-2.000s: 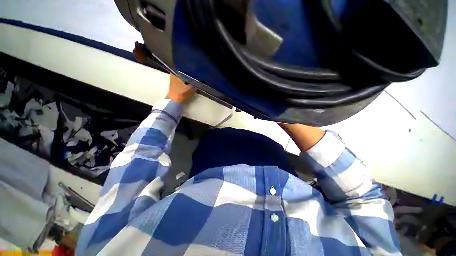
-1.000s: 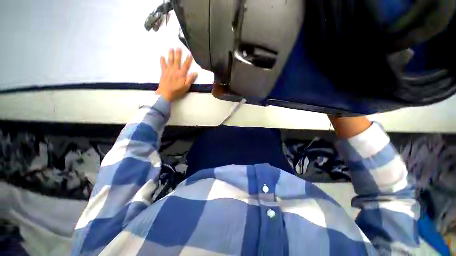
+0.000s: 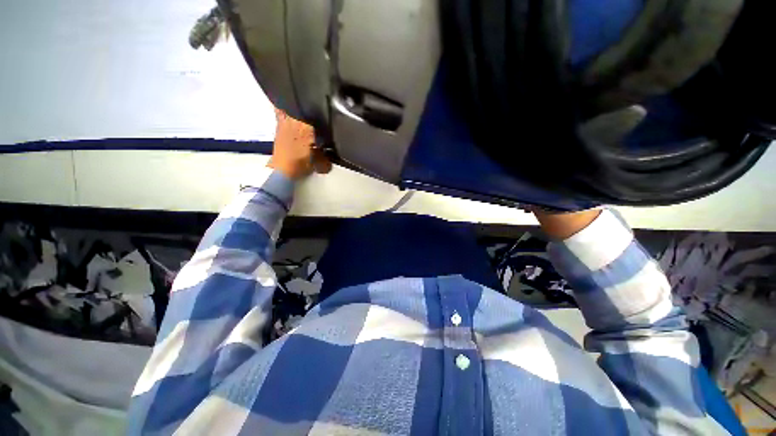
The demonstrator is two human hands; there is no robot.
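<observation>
The large blue and silver motor of the cutting machine (image 3: pixel 374 68) fills the top centre and right, with thick black cable loops (image 3: pixel 527 94) on it. White marker paper (image 3: pixel 111 77) covers the lay at the upper left, with a dark fabric edge band (image 3: pixel 170 146) below it. My left hand (image 3: pixel 295 145) is at the motor's left lower edge, its fingers partly hidden behind the motor. My right hand (image 3: pixel 566 222) shows only at the wrist under the motor's lower edge; its fingers are hidden. A small silver part (image 3: pixel 207 29) shows beside the motor at the upper left.
The cream table edge (image 3: pixel 128 180) runs across in front of my body. Grey-white and dark offcuts (image 3: pixel 111 277) lie below it on the left, and more lie on the right. Pale cloth (image 3: pixel 68 366) is at the lower left. A blue item (image 3: pixel 719 404) is at the lower right.
The motor has shifted left in the picture over the last second. My left hand was spread flat on the paper and is now partly behind the motor's edge. My right wrist has moved slightly left.
</observation>
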